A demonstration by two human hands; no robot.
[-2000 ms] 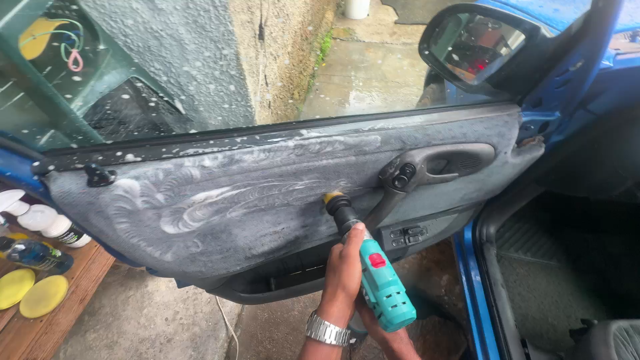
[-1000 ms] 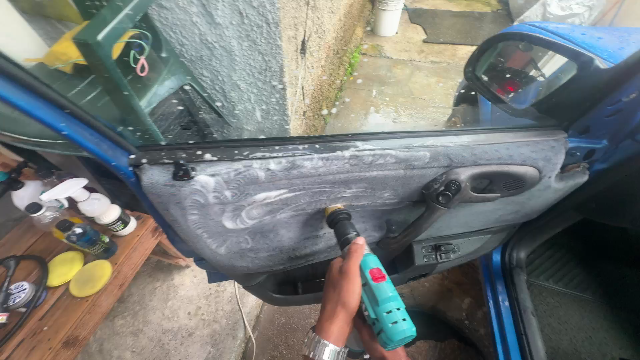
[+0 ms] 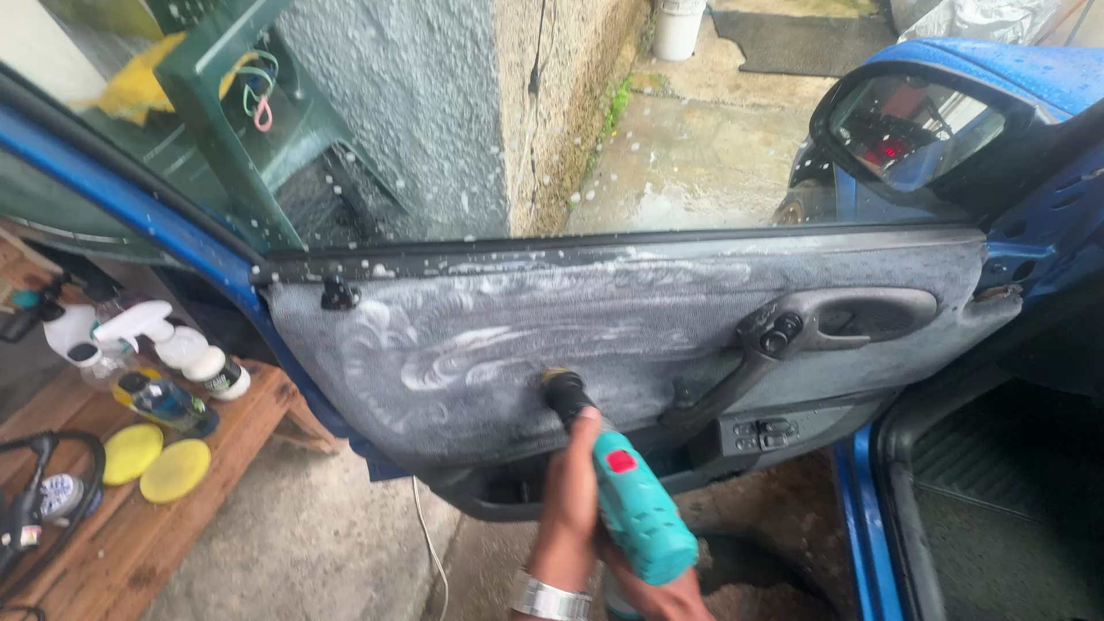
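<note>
My left hand (image 3: 573, 483), with a metal watch on its wrist, grips the front of a teal cordless power tool (image 3: 642, 509) with a red button. Below the tool's body, my right hand (image 3: 647, 586) is wrapped round its underside, mostly hidden by it. The tool's black head ends in a yellowish brush (image 3: 552, 376) that touches the grey fabric door panel (image 3: 690, 354). White foam in swirls and streaks covers the panel's left and middle part. Right of the brush is the door's dark pull handle (image 3: 720, 392).
At left, a wooden bench (image 3: 233, 431) holds several bottles, two yellow round pads (image 3: 175, 471) and a black hose (image 3: 86, 440). Behind the spotted window glass are a green plastic chair (image 3: 216, 129) and a wall. The side mirror (image 3: 918, 129) juts out at upper right. A thin cable (image 3: 427, 535) crosses the ground.
The brush has moved left along the door panel, away from the pull handle. Both hands keep their hold on the tool. The view has shifted left, showing more of the bench.
</note>
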